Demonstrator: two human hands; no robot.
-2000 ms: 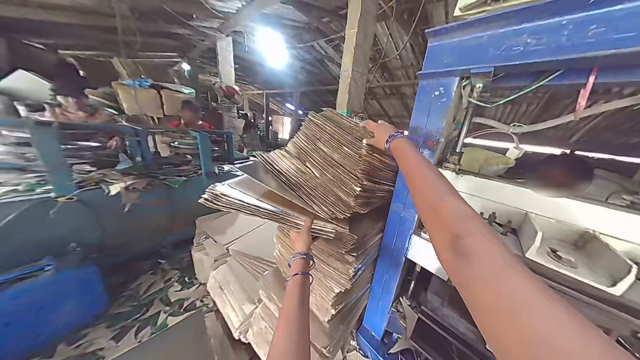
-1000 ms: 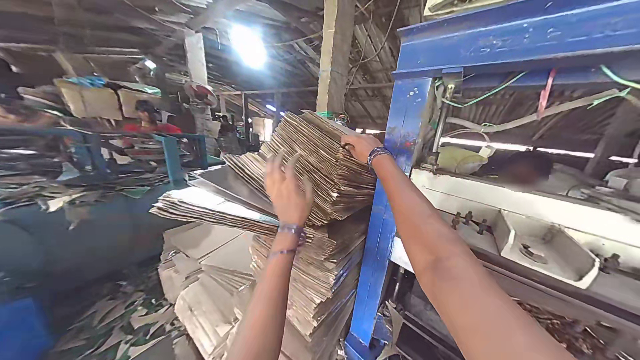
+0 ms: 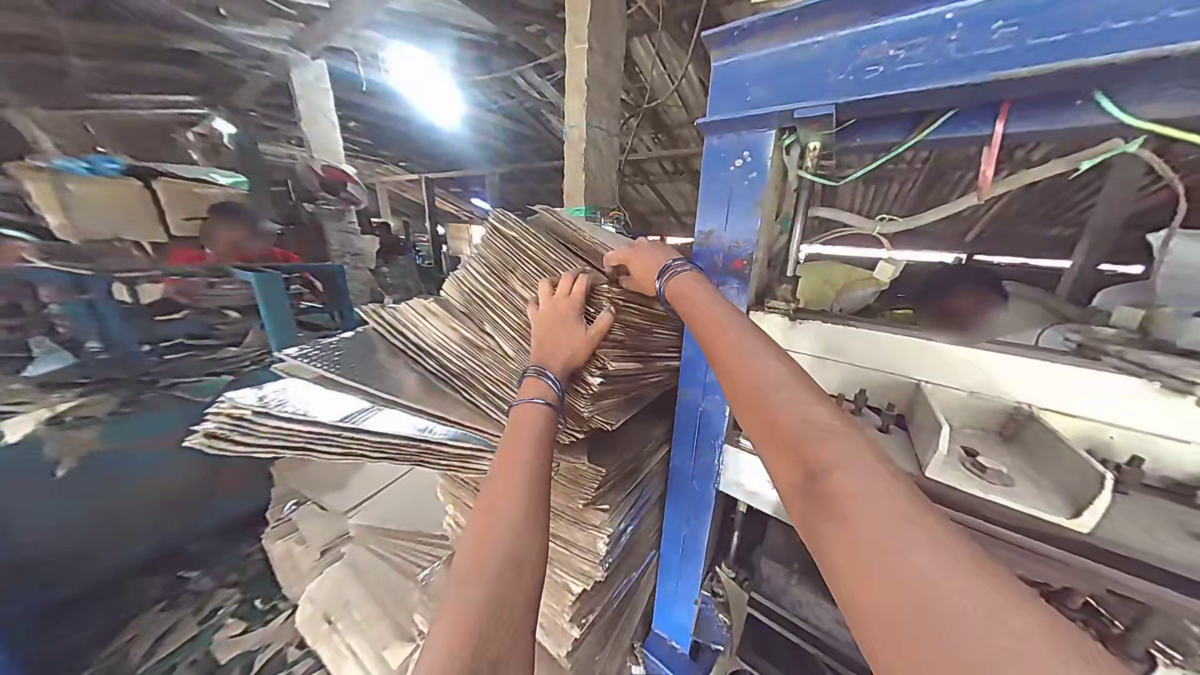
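A tall stack of thin brown sheets [image 3: 600, 525], cardboard-like, rises beside a blue press frame. Its upper bundle [image 3: 506, 272] is tilted, with the sheet edges fanned. My left hand [image 3: 565, 323] lies on the edges of that bundle, fingers spread. At the top right corner of the bundle, my right hand [image 3: 647, 265] has its fingers bent over the sheets; whether it grips any is hidden. To the left, a lower batch of sheets with a shiny printed top [image 3: 347, 412] sticks out from the stack. Both wrists wear bangles.
The blue steel upright [image 3: 708, 375] stands close at the right of the stack. Behind it are a white metal mold [image 3: 1008, 459], hoses and a person's head. People sit at the left behind a blue-green frame [image 3: 277, 309]. Scraps [image 3: 206, 619] litter the floor at lower left.
My left hand was under the jutting sheets, then lifted with spread fingers, and now rests on the upper bundle's edges. My right hand stays at the top corner. The view has shifted right.
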